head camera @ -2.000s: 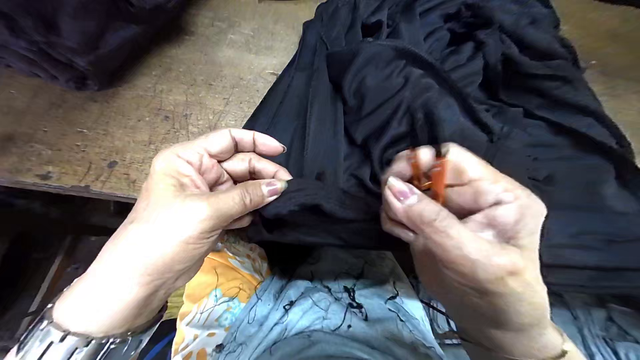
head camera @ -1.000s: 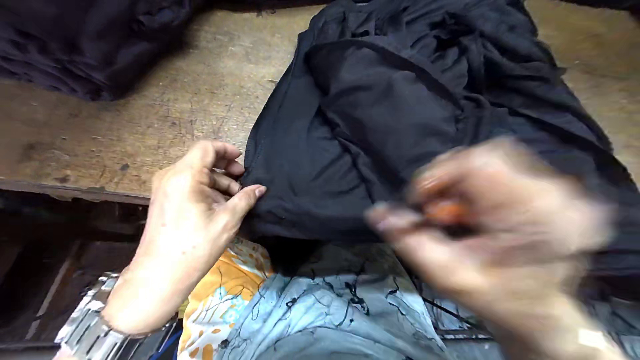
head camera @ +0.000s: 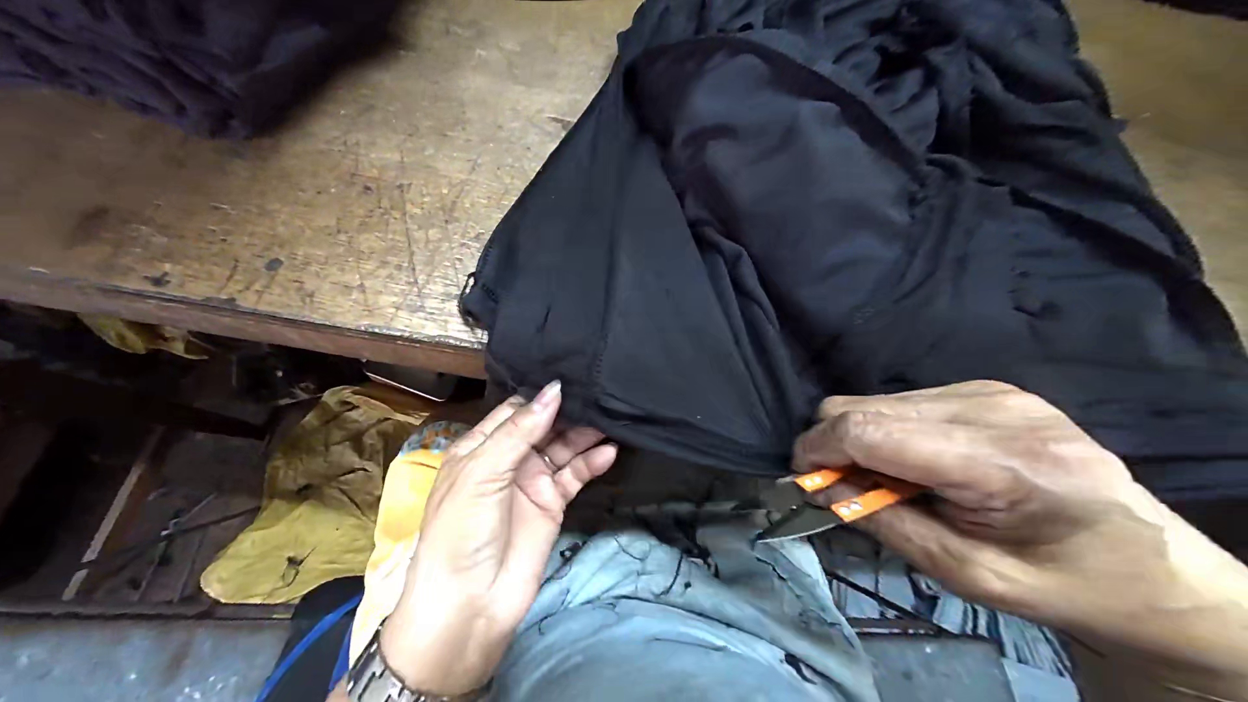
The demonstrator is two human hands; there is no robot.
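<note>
A black fabric garment [head camera: 682, 292] with seams lies spread over the wooden table and hangs a little past its front edge. My left hand [head camera: 517, 497] is at the garment's lower left hem, palm up, fingers curled at the edge; whether cloth is pinched between them is unclear. My right hand [head camera: 965, 478] holds thread snips with orange handles [head camera: 868, 499], their metal blades pointing left just below the hem. Its fingertips touch the hem's edge.
Dark folded fabric [head camera: 224, 68] lies at the table's back left. The wooden table [head camera: 292, 214] ends in a front edge above my lap. Grey-blue cloth [head camera: 663, 624] with loose black threads covers the lap; a yellow cloth [head camera: 312, 517] lies lower left.
My left hand has moved from the garment's left side down to its lower hem. The right hand, blurred a second ago, now shows the snips' blades. The garment's front panel lies differently folded.
</note>
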